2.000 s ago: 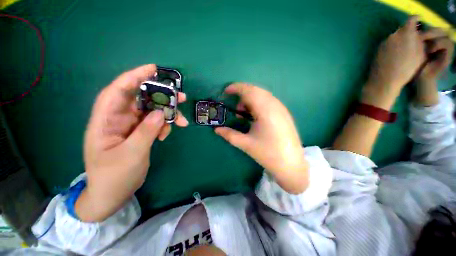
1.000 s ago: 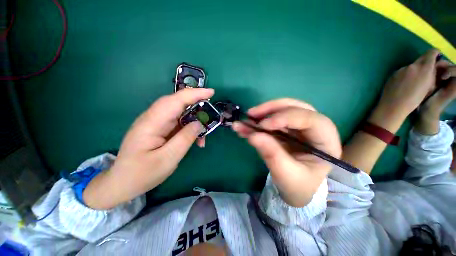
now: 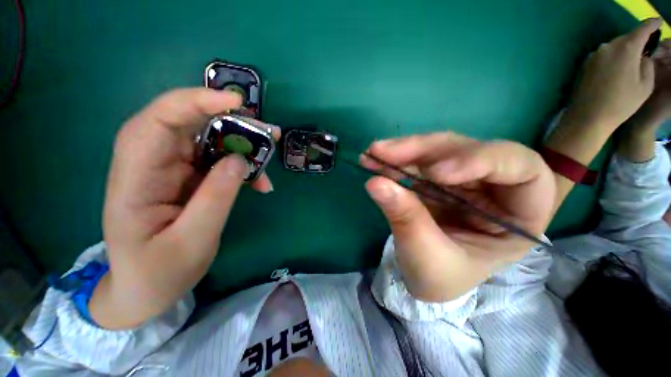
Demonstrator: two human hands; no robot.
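Note:
My left hand (image 3: 173, 188) grips a watch housing (image 3: 237, 145) between thumb and fingers; it has a shiny silver rim, a dark inside and a green round patch. A second housing (image 3: 237, 83) lies just beyond it, partly hidden by my fingers. A dark rounded square watch half (image 3: 310, 152) with small silver and coppery parts lies on the mat between my hands. My right hand (image 3: 463, 199) holds slim black tweezers (image 3: 471, 206), their tips pointing left towards that watch half. I cannot tell whether the tips touch anything.
The green mat (image 3: 441, 66) lies under everything. At the right a neighbour's hands and forearm (image 3: 600, 92) with a red wrist strap (image 3: 570, 166) reach in, near a yellow line (image 3: 644, 13). A blue strap (image 3: 77, 287) is on my left wrist. A red wire (image 3: 20, 51) curves at the far left.
My left hand has moved left with its housing, away from the small watch half, which now shows more fully. The tweezers' tips have drawn back from it. The view has shifted.

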